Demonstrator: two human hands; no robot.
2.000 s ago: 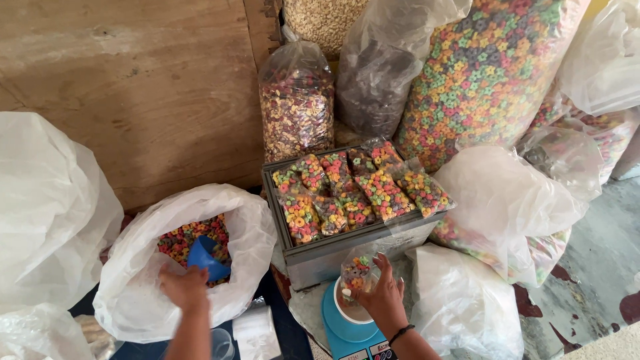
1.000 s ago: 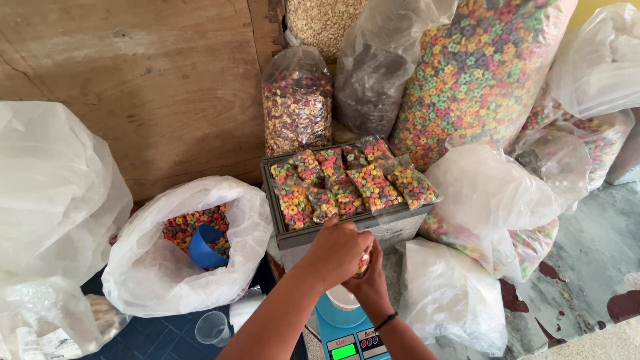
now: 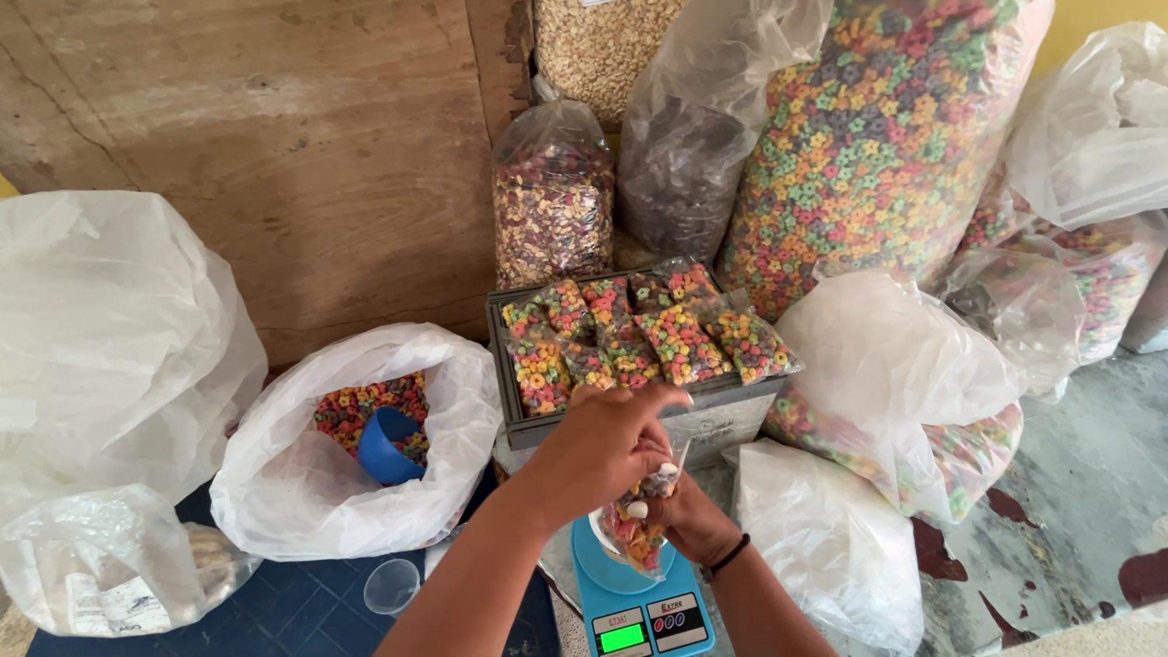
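Both hands are on a small clear plastic bag of coloured cereal rings, above a blue digital kitchen scale with a lit green display. My left hand pinches the bag near its top, index finger extended. My right hand, with a dark wristband, grips its side. Behind them, filled cereal packets lie on a grey crate. To the left, a blue cup rests on loose cereal inside an open white plastic bag.
Large clear sacks of star-shaped cereal, mixed flakes and pale flakes stand behind the crate. White plastic bags lie at right. A clear plastic cup is on the blue surface at lower left.
My left hand has left the blue cup in the white bag and come across to the small bag, which my right hand held over the scale. The blue cup stays in the cereal.
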